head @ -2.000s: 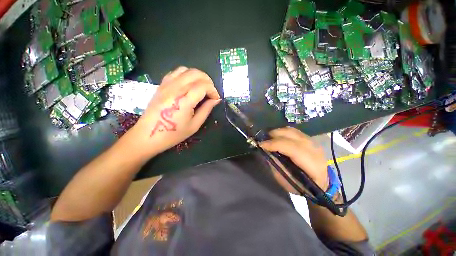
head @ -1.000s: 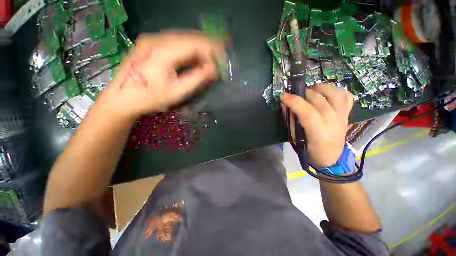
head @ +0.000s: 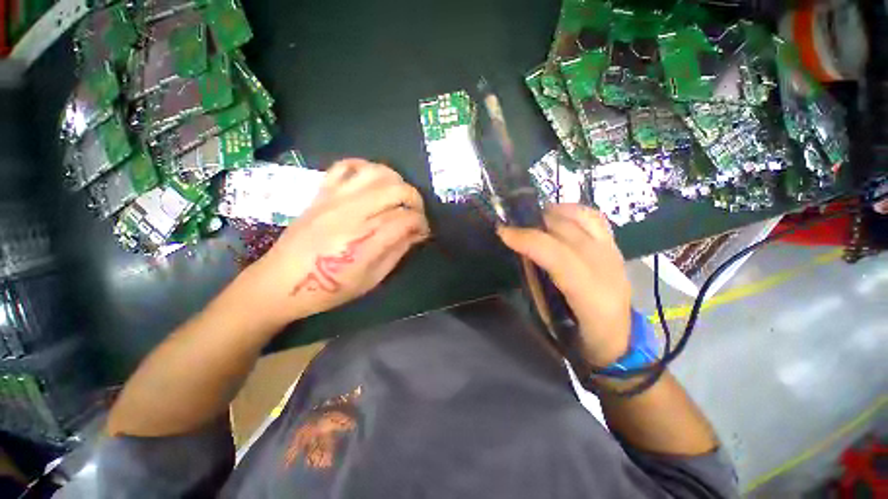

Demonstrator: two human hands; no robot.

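A single green and silver-white circuit board [head: 452,148] lies on the dark green mat in front of me. My right hand [head: 574,273], with a blue band at the wrist, holds a dark soldering iron [head: 514,185]. The iron points away from me, close to the board's right side. My left hand [head: 360,234] is left of and below the board, back up with red marks, fingertips drawn together. Whether a tiny part is between them cannot be told. A few dark-red components [head: 255,242] show beside the left wrist; the rest is hidden under the hand.
Overlapping boards [head: 170,73] stand at the left, with pale ones [head: 273,194] partly under my left hand. More boards [head: 672,107] are heaped at the right. An orange and white ring [head: 824,41] is at the far right. The iron's black cable [head: 693,312] loops past the bench edge.
Since one second ago, the left hand has moved down off the board and the red pile, covering most of the pile. The right hand has brought the iron leftward from the right-hand boards.
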